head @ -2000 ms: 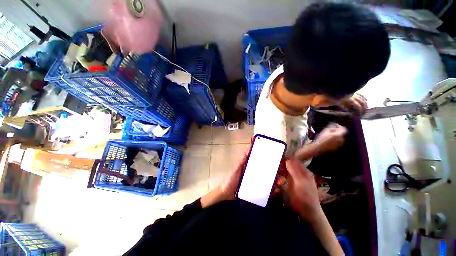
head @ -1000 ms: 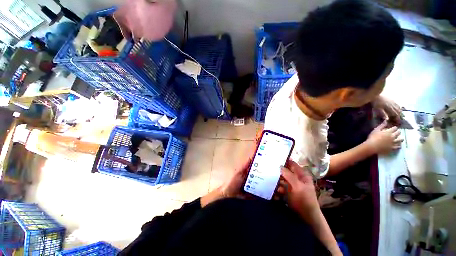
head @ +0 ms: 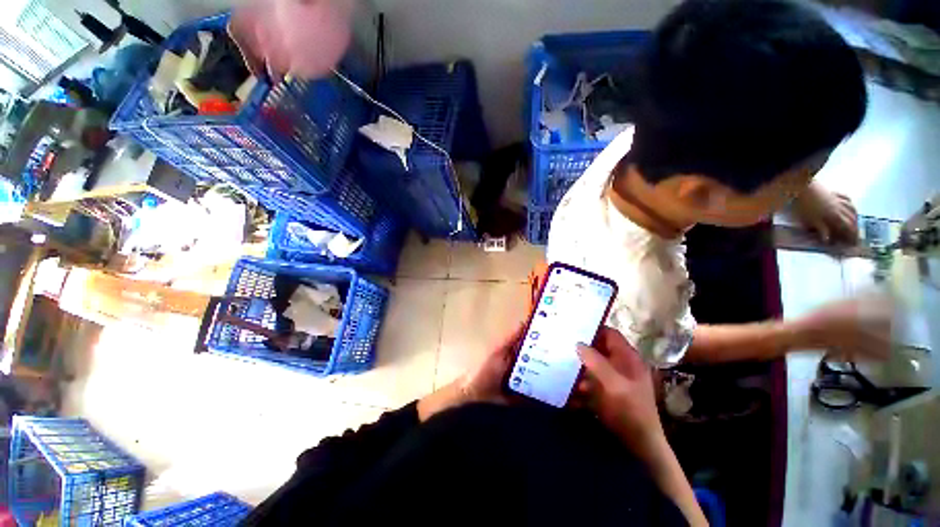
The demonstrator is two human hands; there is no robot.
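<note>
A smartphone [head: 563,335] with a lit screen showing a list is in front of my body at the lower centre. My left hand [head: 493,373] holds it at its left edge. My right hand [head: 616,383] is at its right edge, with the thumb over the screen; the fingers behind the phone are hidden. Black-handled shears [head: 864,389] lie on the white sewing table [head: 806,453] at the right.
A small person [head: 639,247] in a white top sits at the table, one blurred hand over it. Blue crates [head: 356,345] with cloth stand at the left and back. A pink fan [head: 299,33] is at the top left.
The phone screen has gone from blank white to a list, and my right thumb now lies over it. The small person's near hand has moved right over the table, towards the machine parts.
</note>
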